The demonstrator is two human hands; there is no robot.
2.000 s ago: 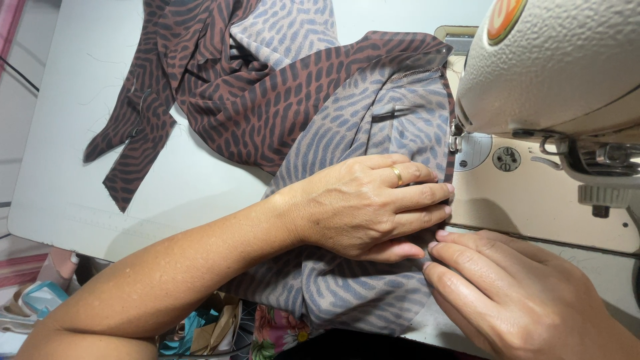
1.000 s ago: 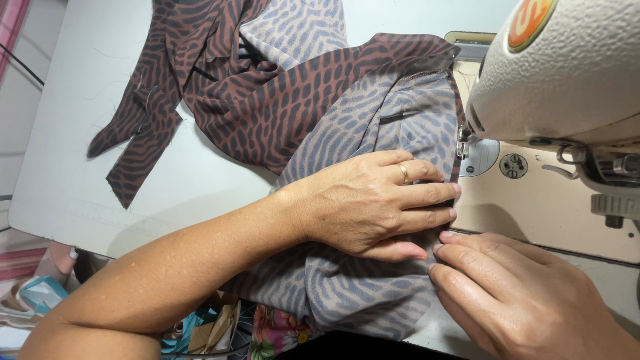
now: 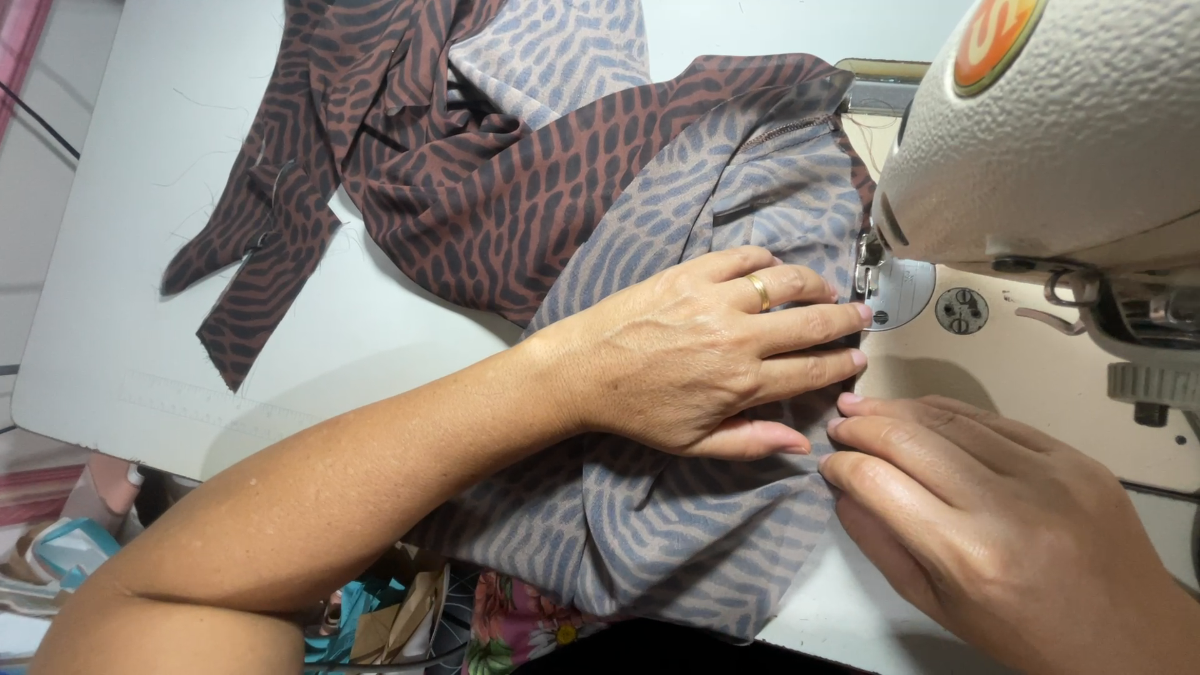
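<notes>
A patterned fabric garment [image 3: 600, 178], brown and black on one face and greyish with blue marks on the other, lies bunched over the sewing table. Its right edge runs beneath the presser foot [image 3: 868, 262] of a sewing machine [image 3: 1041, 141]. Flat on the greyish face rests my left hand [image 3: 712, 356], wearing a ring, its fingertips along that edge just below the foot. My right hand [image 3: 966, 497] has its fingertips at the same edge lower down, close to my left fingers; its thumb is mostly hidden, and whether it pinches the fabric is not visible.
Beside the foot are the needle plate [image 3: 902, 295] and the machine bed [image 3: 1031, 375]. The white tabletop [image 3: 122, 309] extends left. Fabric scraps [image 3: 394, 609] and other items sit below the table's edge, near a floral cloth [image 3: 525, 628].
The fabric edge has moved a little up along the presser foot; the dark mark on the cloth is nearer the top relative to my left hand. Both hands keep nearly the same pose.
</notes>
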